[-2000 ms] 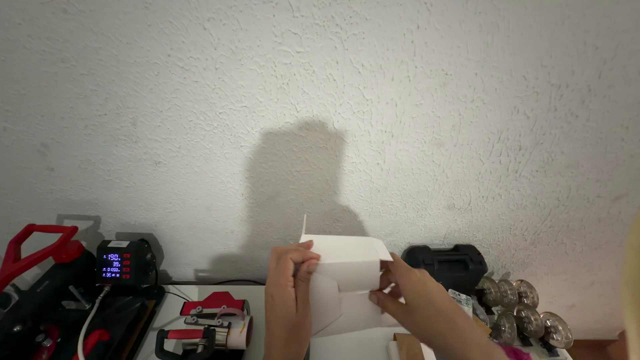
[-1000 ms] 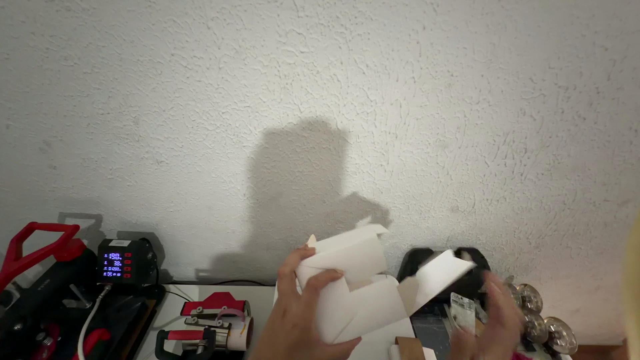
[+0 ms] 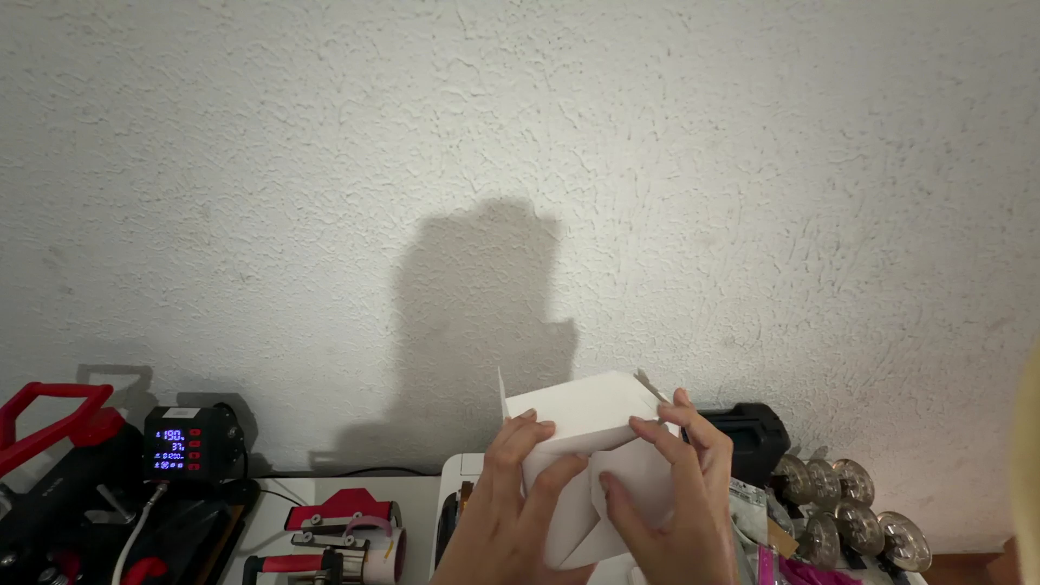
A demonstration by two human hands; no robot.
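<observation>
A white cardboard box [image 3: 581, 410], partly folded with flaps raised, is held between both hands at the lower middle of the head view. My left hand [image 3: 520, 496] grips its left side, fingers on the upper panel and thumb side lower down. My right hand [image 3: 678, 487] holds the right side, its fingertips on the edge of the upper panel and on a lower flap. The underside of the box is hidden.
At left stand a heat press with a red handle [image 3: 57, 418] and its lit digital controller [image 3: 175, 443]. A red-handled mug press attachment [image 3: 345, 536] lies beside them. To the right are a black case [image 3: 747, 439], plastic packets [image 3: 747, 504] and several round shiny objects [image 3: 857, 524]. A textured wall [image 3: 520, 162] rises behind.
My right hand, apart from the box one second ago, has come back onto its right side. The right flap that stuck out is now folded in.
</observation>
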